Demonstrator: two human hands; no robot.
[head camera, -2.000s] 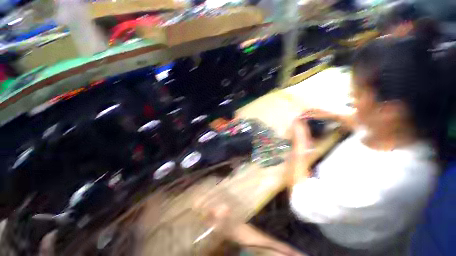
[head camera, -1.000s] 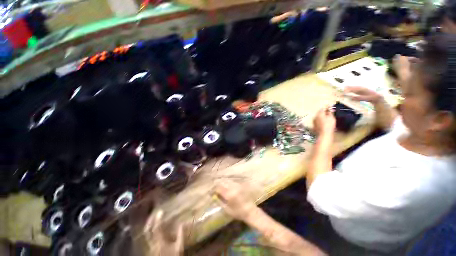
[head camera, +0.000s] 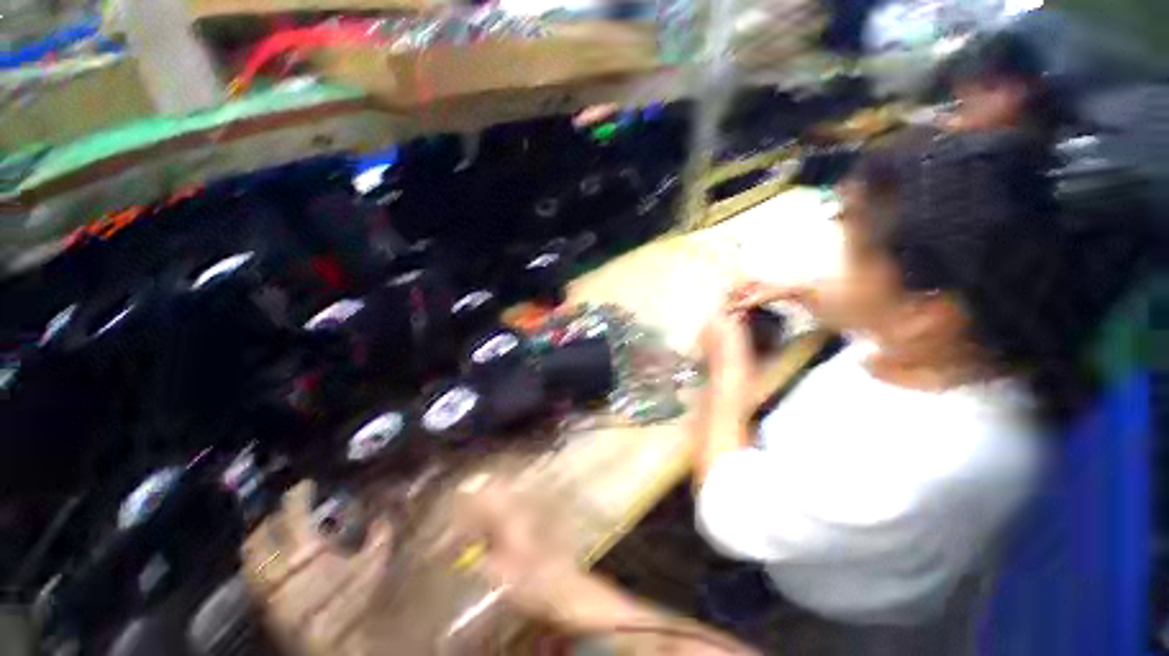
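The view is motion-blurred. My left hand (head camera: 314, 570) is low at the left, its fingers around a small dark round part (head camera: 336, 516) with a greyish face. My right hand (head camera: 506, 545) is to its right over the bench, with a yellow cover (head camera: 469, 556) at a fingertip; whether it holds anything is too blurred to tell. A thin pale tool (head camera: 474, 613) lies on the bench below my right hand. Black housings with silver-white rings (head camera: 450, 409) stand in rows beyond my hands.
A tangled heap of wired boards (head camera: 647, 378) lies on the tan bench (head camera: 615, 468). A person in a white shirt (head camera: 872, 481) sits at the right, hands over a dark unit. A green-topped shelf (head camera: 192, 122) with cartons (head camera: 538, 64) runs above.
Since one second ago the view has turned, shifting bench and neighbour left and down. My left hand has come up into view, with the round part now visible between its fingers.
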